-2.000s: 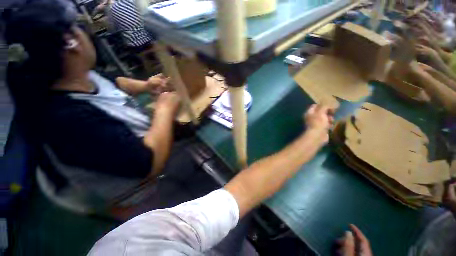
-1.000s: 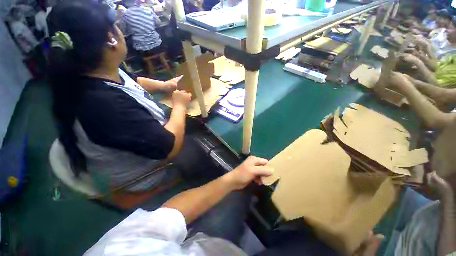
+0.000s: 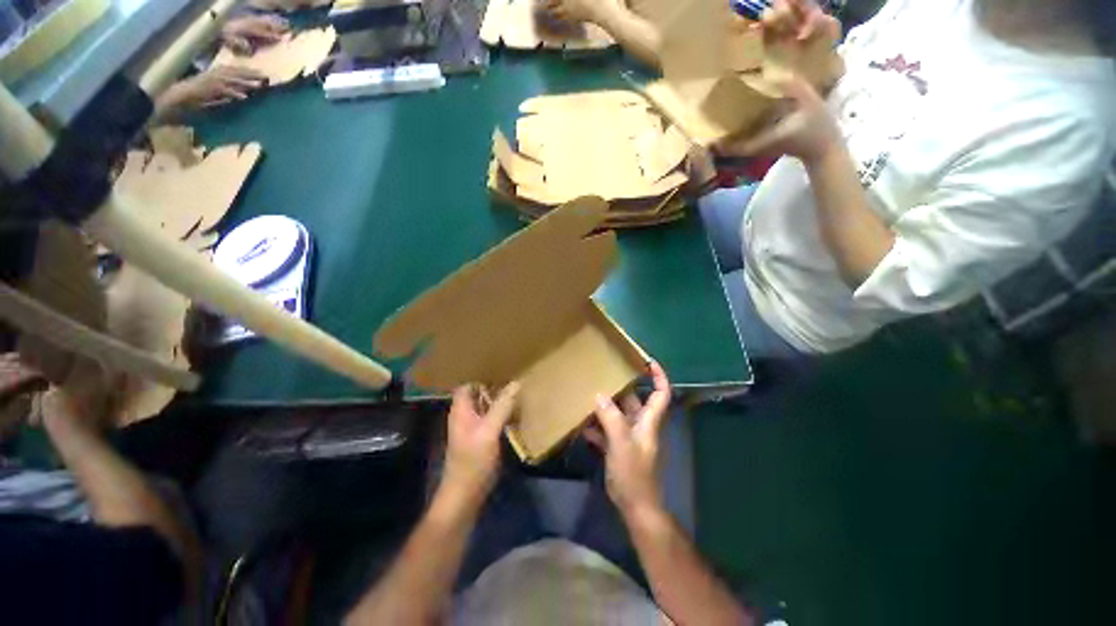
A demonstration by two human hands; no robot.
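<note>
A brown cardboard box (image 3: 565, 379) is held at the bench edge above my lap. Its tray walls stand up on the near and right sides, and its large lid panel (image 3: 490, 306) is raised open, leaning toward the back left. My left hand (image 3: 479, 430) grips the tray's left corner, near the lid hinge. My right hand (image 3: 632, 430) grips the right near wall, with the thumb inside and the fingers outside. Some fingers of both hands are hidden by the cardboard.
A stack of part-folded boxes (image 3: 594, 153) lies behind the box. A bench scale (image 3: 263, 263) and a cream rack post (image 3: 233, 291) stand left. A person in a white shirt (image 3: 906, 184) holds another box at right. Other workers' hands (image 3: 218, 88) are at back left.
The view has turned right and down. The sheet held by its edge a second ago now shows as a tray with walls and a raised lid, held in both hands. It is apart from the stack.
</note>
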